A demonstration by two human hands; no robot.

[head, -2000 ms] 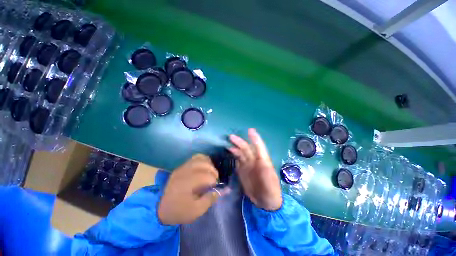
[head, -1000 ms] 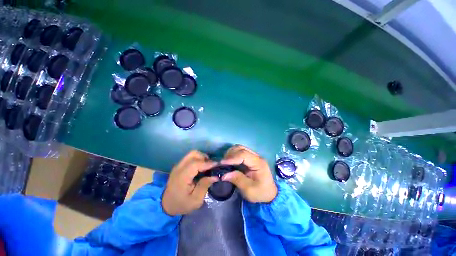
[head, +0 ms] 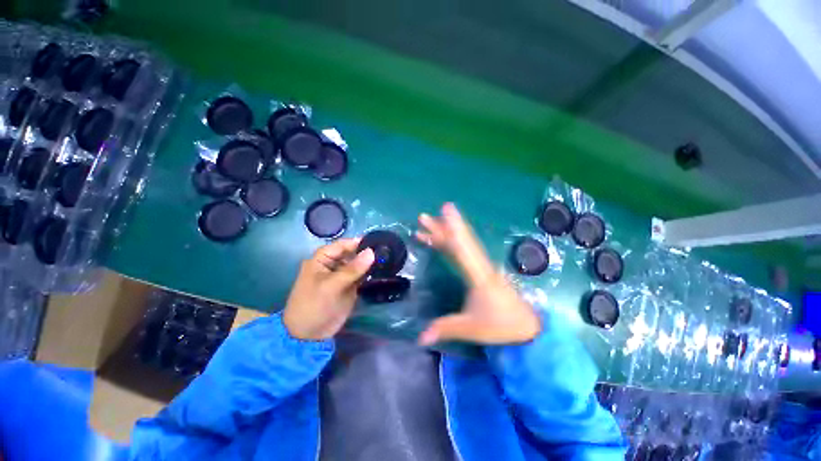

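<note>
My left hand [head: 322, 290] holds a round black part [head: 383, 255] between thumb and fingers at the bench's near edge. A second dark disc [head: 384, 289] sits just below it, close to the fingers; whether it is held too, I cannot tell. Shiny clear film shows around them. My right hand [head: 477, 293] is to the right, slightly blurred, with thumb and fingers spread and nothing visible in it. A group of black discs on film [head: 265, 196] lies at the left of the green bench. Several more discs [head: 530, 257] lie to the right of my right hand.
A clear blister tray with dark discs [head: 76, 185] lies at the far left. A glassy blister tray [head: 693, 324] lies at the right. An open cardboard carton [head: 76, 326] stands below the bench edge. A white post [head: 738, 227] juts in at right. A small dark object [head: 688, 155] is on the line.
My hands were together on a black part; my right hand has let go and moved right, open. My left hand has risen with the part. The disc nearest my right hand no longer shows.
</note>
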